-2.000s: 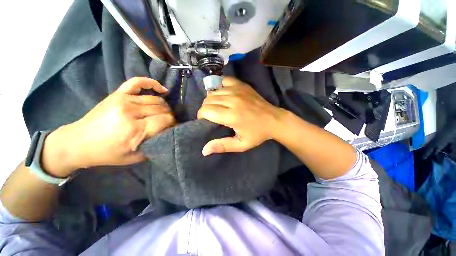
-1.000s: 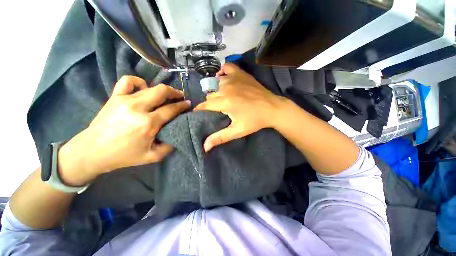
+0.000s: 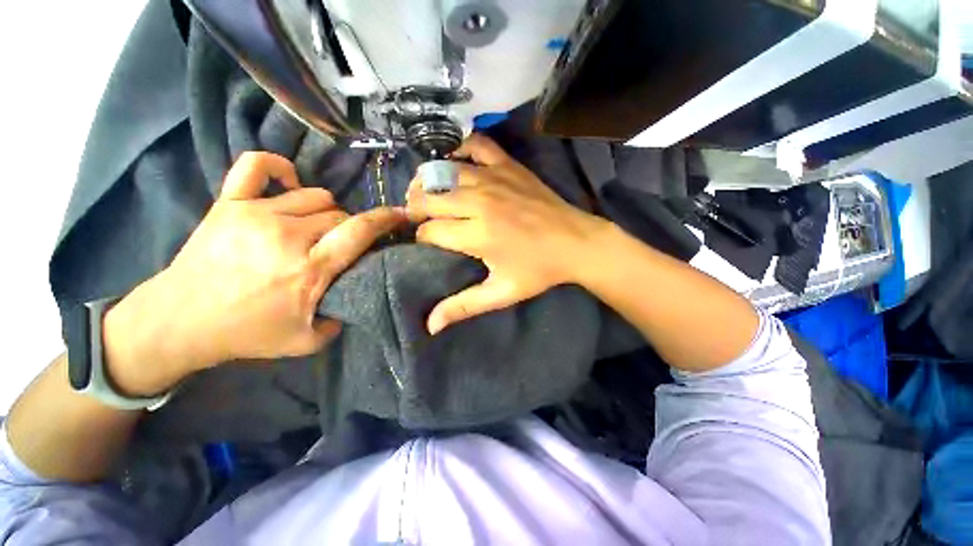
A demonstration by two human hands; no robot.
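A dark grey garment piece [image 3: 480, 357] lies bunched under the sewing machine head [image 3: 411, 48]. A thin yellowish topstitched seam [image 3: 380, 181] runs on the cloth just in front of the needle area. My left hand [image 3: 261, 261] grips the cloth left of the seam, its index finger reaching to the seam. My right hand [image 3: 501, 224] lies on the cloth right of the seam, thumb apart, fingers partly hidden behind the tension dial with its pale grey knob [image 3: 437, 174]. The needle tip and presser foot are too small to tell clearly.
Small dark cut parts [image 3: 784, 229] lie right of the machine, with a slim black tool [image 3: 728, 219] on them. A clear accessory tray [image 3: 854, 221] sits at the right table edge. Blue cloth or a bin [image 3: 843, 341] is below. A large dark box-like machine part [image 3: 683, 64] stands upper right.
My left hand shifted right and its index finger now extends to my right fingertips. The cloth fold between my hands has changed shape. My right hand stays nearly in place.
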